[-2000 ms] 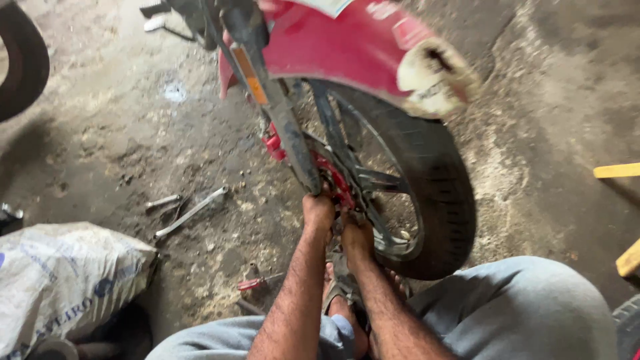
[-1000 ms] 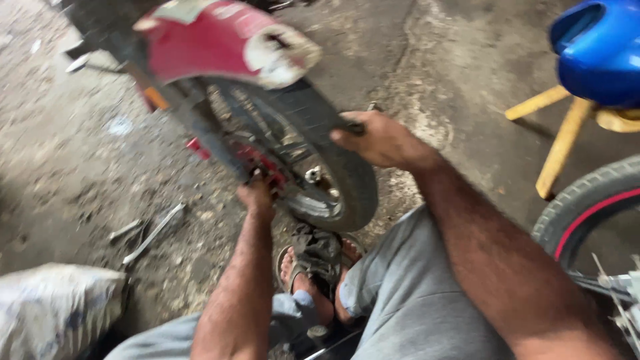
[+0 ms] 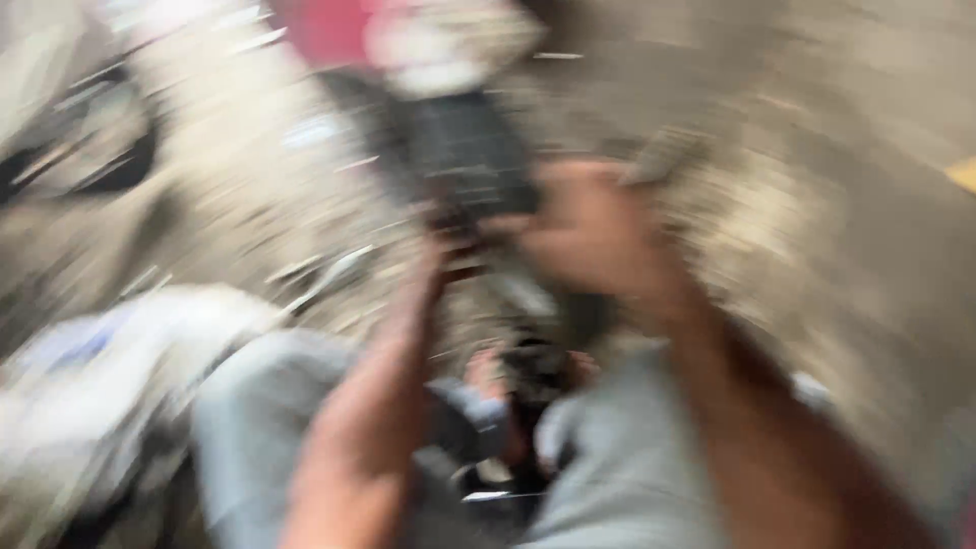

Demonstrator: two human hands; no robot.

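Note:
Strong blur covers the whole view. A motorcycle's front tyre [image 3: 473, 152] stands at upper centre beneath a red fender [image 3: 328, 30] with a pale, worn tip. My left hand [image 3: 450, 236] is at the lower left side of the wheel; its fingers are too blurred to tell what they touch. My right hand [image 3: 583, 221] is against the tyre's right side, with its thumb toward the tread; whether it grips anything cannot be made out. A dark, crumpled thing [image 3: 534, 370] lies between my feet, below the wheel.
A white sack [image 3: 145, 374] bearing writing lies at the lower left. Metal tools [image 3: 328, 278] rest on the rough floor beside it. Part of another wheel [image 3: 126, 160] shows at the upper left, and a yellow piece [image 3: 962, 175] is at the right edge.
My right hand has moved from the tyre's upper right side to lower beside it. The wheel now appears more edge-on. The view has swung and blurred.

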